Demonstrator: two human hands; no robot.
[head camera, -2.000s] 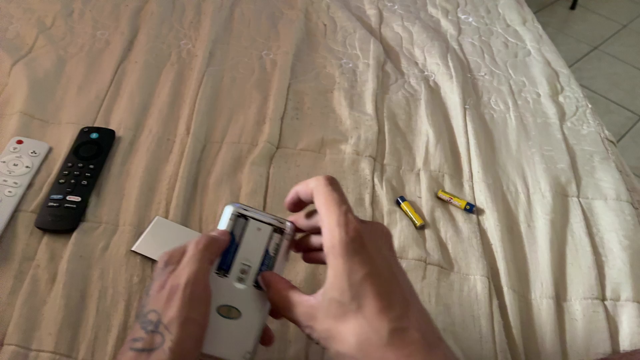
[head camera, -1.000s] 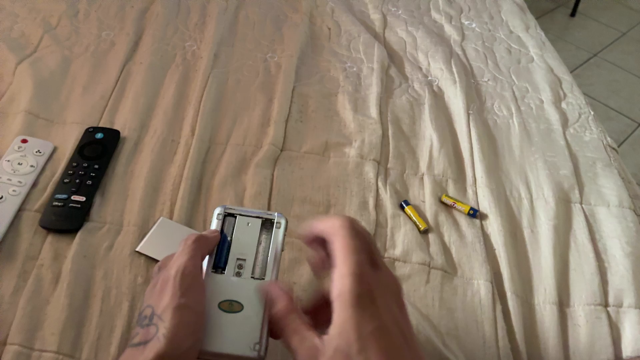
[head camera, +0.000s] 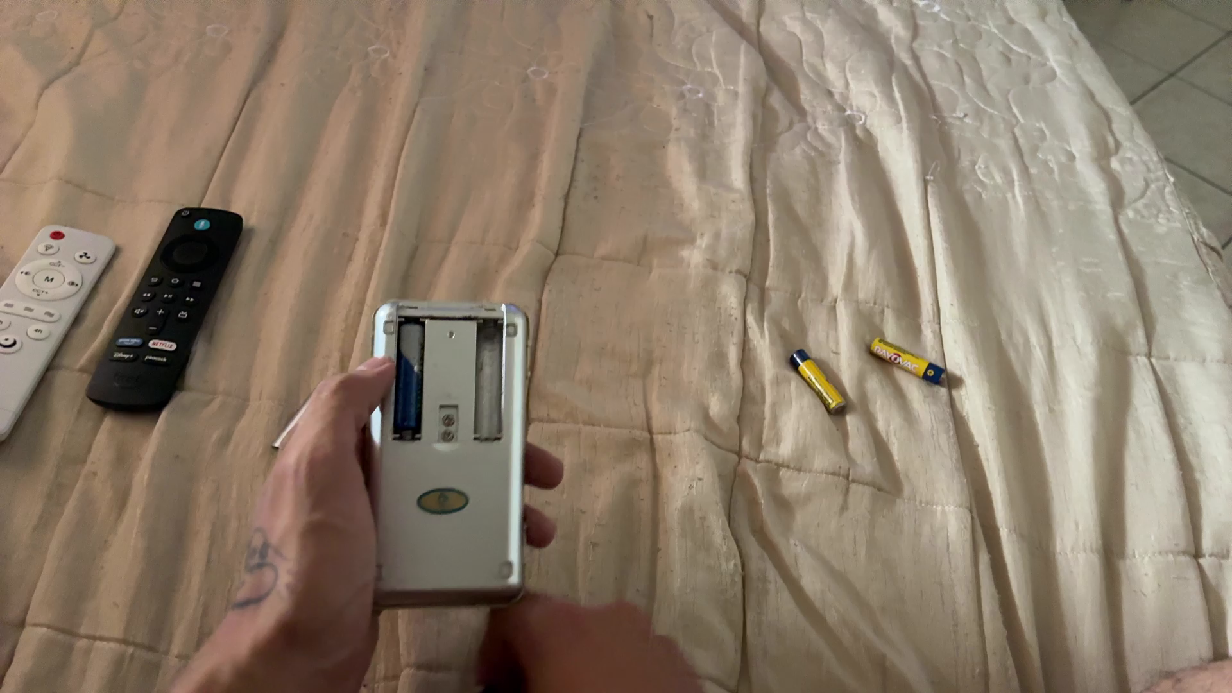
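My left hand (head camera: 322, 500) holds a silver handheld device (head camera: 448, 549), its back turned up and its battery compartment uncovered. A blue battery (head camera: 408, 385) lies in the left slot; the right slot (head camera: 489, 380) shows no battery. Just below the device is my right hand (head camera: 587, 645), blurred and partly out of frame, so what it holds is unclear. Two yellow and blue Rayovac batteries, one tilted (head camera: 818, 382) and one nearer the right (head camera: 908, 362), rest apart on the quilt. Behind my left hand only an edge of a light flat piece (head camera: 287, 426) shows.
A black remote control (head camera: 168, 308) and a white remote control (head camera: 48, 308) lie on the beige quilted bedspread (head camera: 654, 192) at the left. Tiled floor (head camera: 1169, 87) shows beyond the bed's edge at the upper right. Some skin appears at the lower right corner.
My right hand has moved from the device's right side to below it. Two seconds ago a blue battery showed at the right slot; now that slot shows none.
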